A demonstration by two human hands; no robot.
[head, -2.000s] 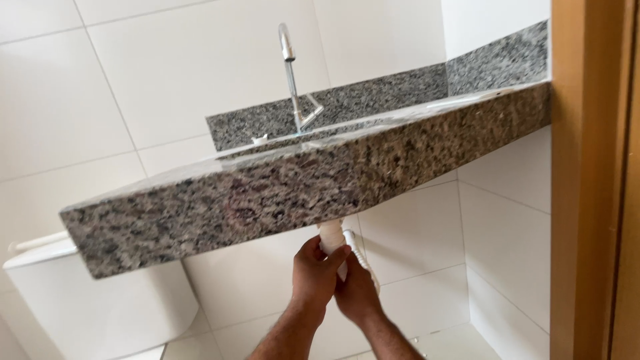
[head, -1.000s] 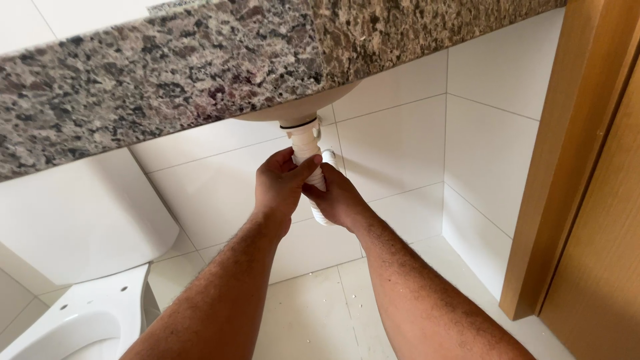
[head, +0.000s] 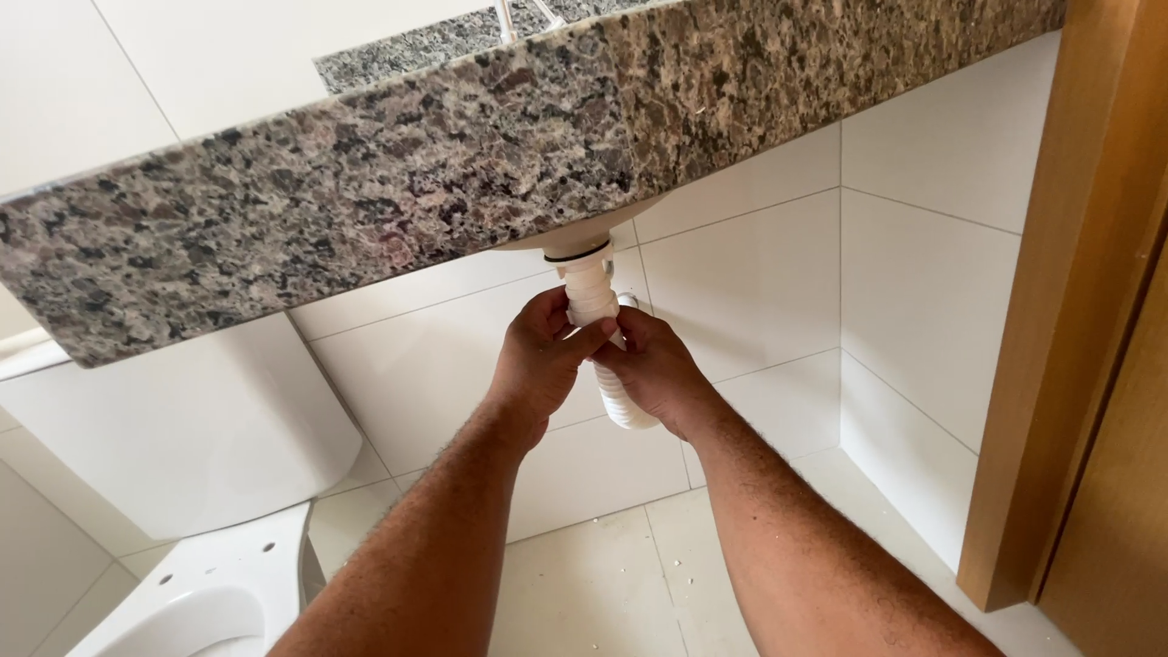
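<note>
Under the granite countertop [head: 474, 164], a white plastic drain tailpiece [head: 589, 281] comes down from the sink basin [head: 584, 224], with a black gasket ring at its top. My left hand [head: 546, 351] grips the coupling nut [head: 593, 310] at the lower end of the tailpiece, thumb across the front. Against it, my right hand [head: 655, 365] is closed around the upper part of the white corrugated drain hose [head: 620, 397], just below the nut. The hose bends at the bottom behind my right hand. Fingers hide part of the joint.
At left stand a white toilet tank [head: 201, 420] and toilet bowl [head: 210, 611]. A wooden door frame [head: 1049, 319] rises at right. The faucet base [head: 507, 23] shows above the counter. Small crumbs of debris lie on the tiled floor [head: 584, 584].
The view has tilted down and then partly back up. Both hands stay at the drain joint throughout; more of the tailpiece and hose bend shows now.
</note>
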